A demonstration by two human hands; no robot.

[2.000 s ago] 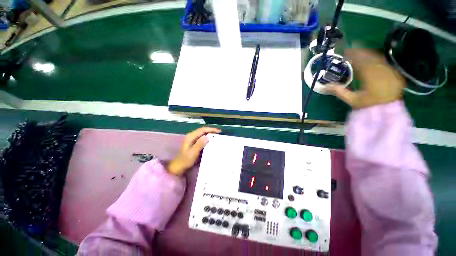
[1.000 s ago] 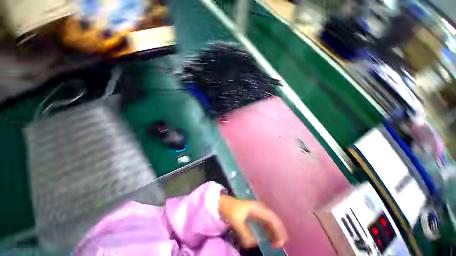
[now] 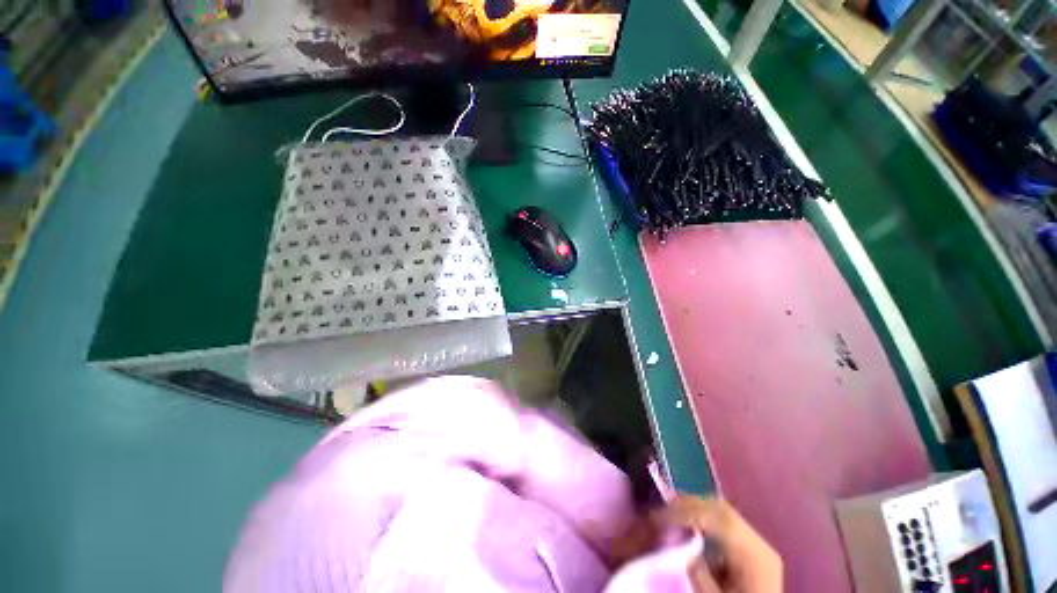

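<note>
My two hands are close together at the bottom, right of centre, by the bench edge. My left hand (image 3: 641, 533) is blurred and mostly hidden by pink sleeve; it seems to touch the cuff of the other arm. My right hand (image 3: 740, 549) shows beyond the cuff with curled fingers; a dark patch lies between them, and I cannot tell if it is an object. The white tester (image 3: 945, 535) with red digits is cut off at the lower right, beside the hands and apart from them.
A pink mat (image 3: 777, 336) lies right of centre. Black booms (image 3: 707, 151) are piled in a blue tray behind it. A lit black mouse (image 3: 542, 241), a patterned bag (image 3: 377, 232) and a screen (image 3: 394, 41) are on the left. A notebook (image 3: 1026, 434) is at the right edge.
The view has swung left, so the tester moved to the lower right. My left hand has left the tester's corner; my right hand has left the round white item. Both hands are now together.
</note>
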